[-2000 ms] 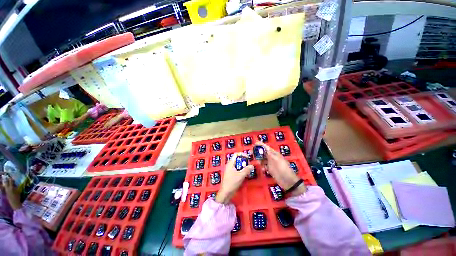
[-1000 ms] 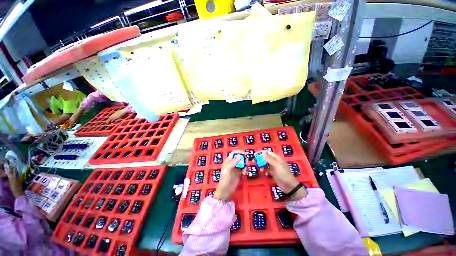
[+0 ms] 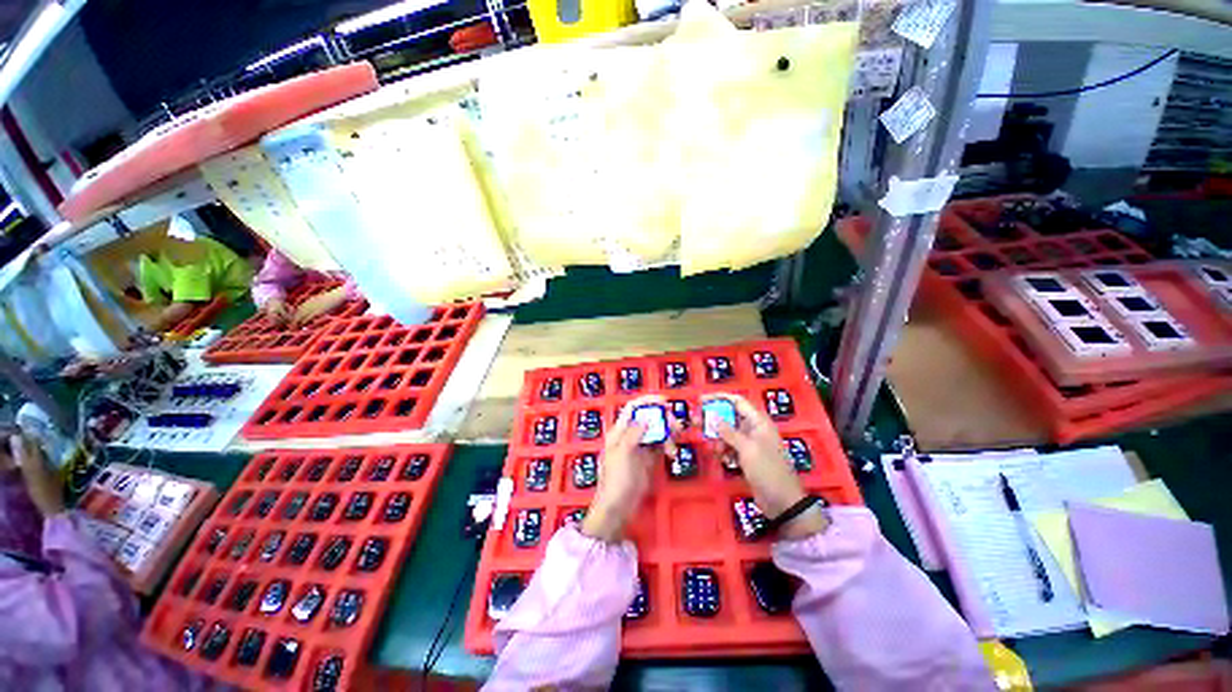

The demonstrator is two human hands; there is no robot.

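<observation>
My left hand holds a small smartwatch unit between thumb and fingers; its face glows pale white-blue. My right hand, with a thin black wristband, holds a second unit, also glowing, with a light blue tint. Both hands are just above the upper middle of the red compartment tray. Many pockets of this tray hold dark rounded units with pale markings. A pocket in the middle has no unit. Pockets under my hands are partly hidden.
A filled red tray lies left, another behind it. Record sheets with a pen and a pink-purple pad lie right. A metal post stands behind right, before stacked trays. Yellow sheets hang ahead. Other people's hands show left.
Both units show paler, whiter faces than the bright blue of one second ago; two seconds ago they looked darker. My hands have stayed over the same part of the tray, a unit in each.
</observation>
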